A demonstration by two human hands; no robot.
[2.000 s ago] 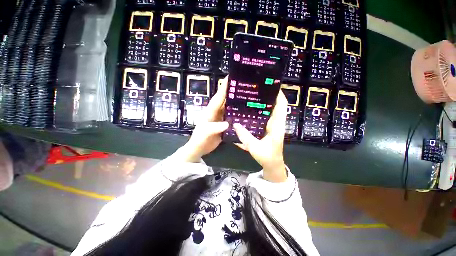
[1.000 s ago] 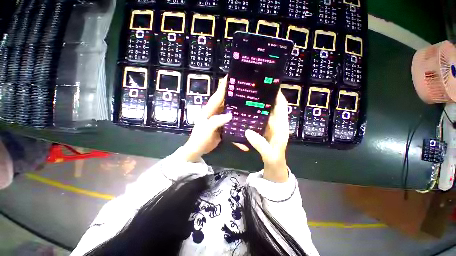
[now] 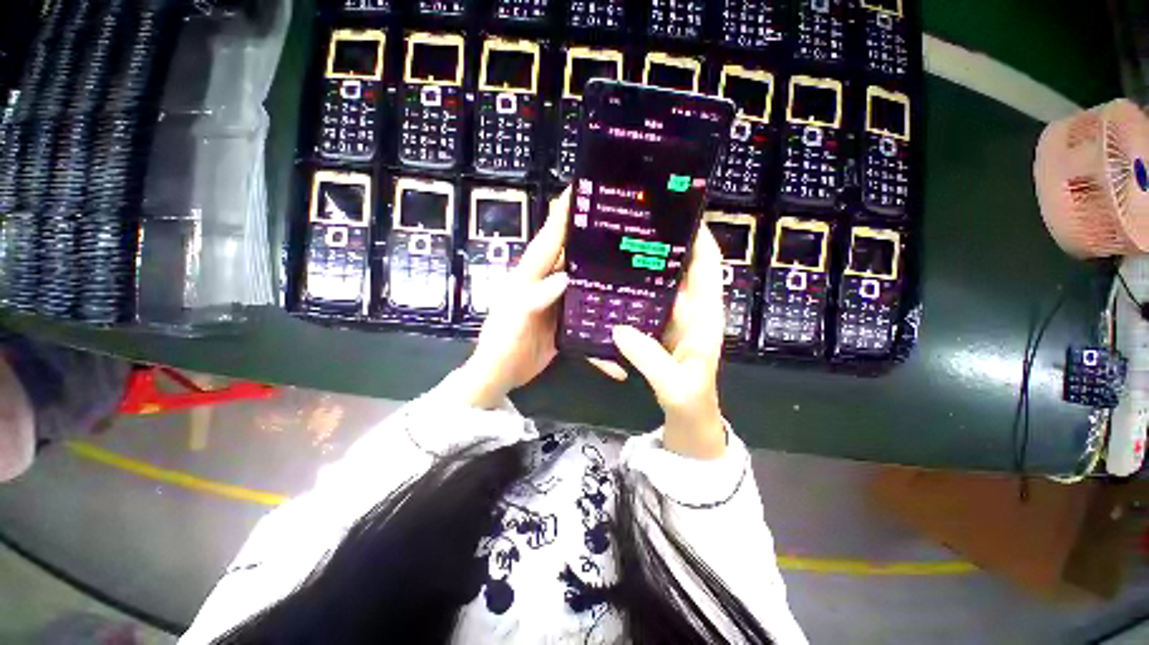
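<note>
A large black smartphone (image 3: 639, 214) with a lit dark chat screen and a keyboard is held upright between both hands. My left hand (image 3: 523, 309) grips its left side. My right hand (image 3: 687, 334) grips its right side, with the thumb over the lower screen. Behind the smartphone lies a wide black phone tray (image 3: 592, 343) with rows of small keypad phones (image 3: 337, 239) with gold-edged screens. The smartphone and my hands hide some of the keypad phones in the middle.
Ridged black tray stacks (image 3: 76, 164) and shiny clear trays (image 3: 208, 176) stand at the left. At the right are a pink fan (image 3: 1090, 183), a small dark keypad piece (image 3: 1094, 377), a white power strip (image 3: 1130, 416) and a thin dark cable (image 3: 1027, 378). A red object (image 3: 189, 388) shows below the bench.
My left thumb has moved off the screen to the phone's left edge. My right thumb is over the keyboard's lower part. The chat has scrolled up, with another green bubble showing.
</note>
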